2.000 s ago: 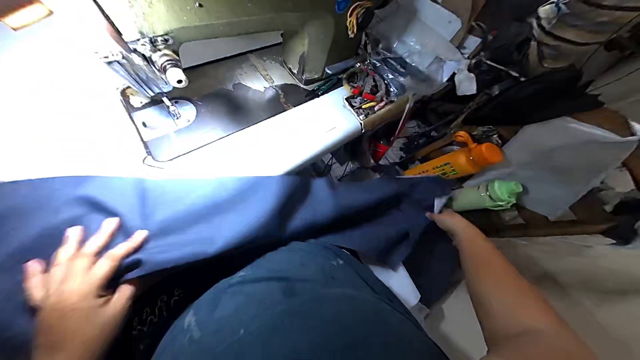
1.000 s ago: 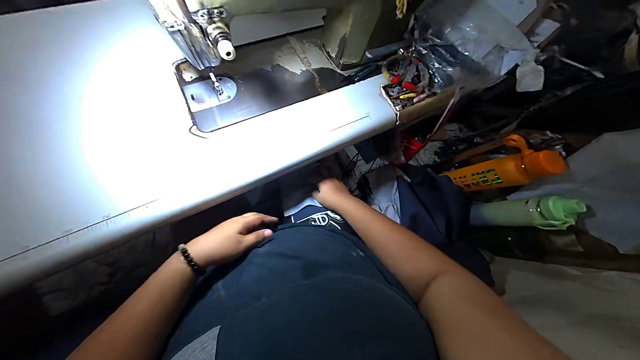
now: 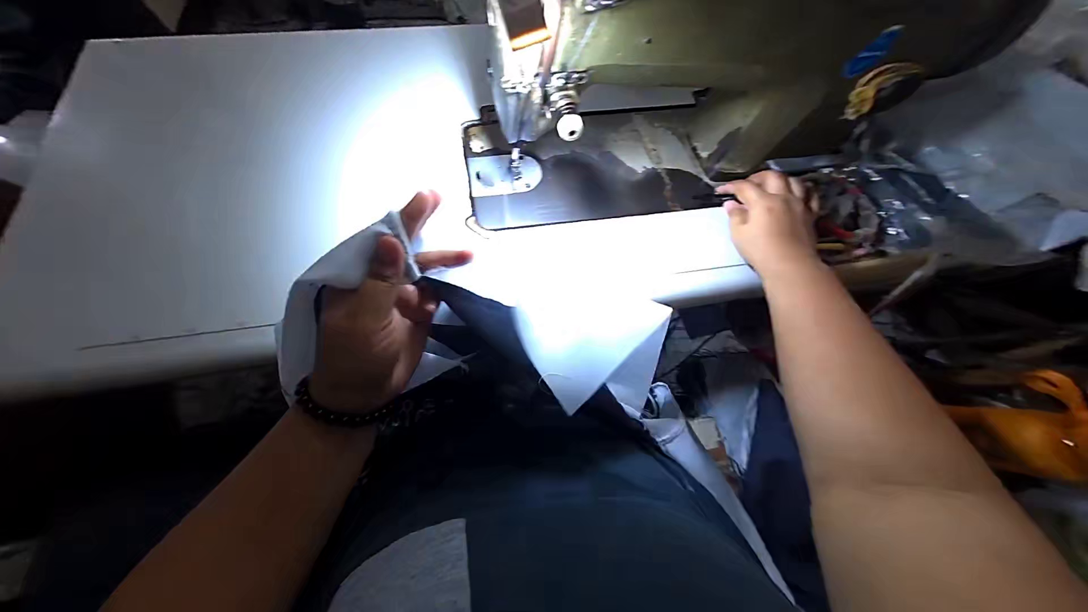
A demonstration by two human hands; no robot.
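My left hand (image 3: 370,327), a beaded bracelet at its wrist, grips the edge of a light fabric piece (image 3: 344,259) that drapes over its back. Dark navy cloth (image 3: 476,310) and a white pointed flap (image 3: 586,348) run from it over the table's front edge. Beyond the hand is the sewing machine's needle and presser foot (image 3: 516,166), with no cloth under them. My right hand (image 3: 775,217) rests at the right end of the machine bed (image 3: 603,178), its fingertips on a small dark tool (image 3: 718,196) whose kind I cannot tell.
The green sewing machine arm (image 3: 765,59) spans the upper right of the white table (image 3: 195,187). A tray of small tools and wires (image 3: 841,217) lies beside my right hand, near clear plastic bags (image 3: 977,153). An orange bottle (image 3: 1020,433) stands out lower right.
Both hands have come up from the lap to the tabletop. My left hand now has the light fabric; my right hand has moved to the small tool by the tray. The view has shifted.
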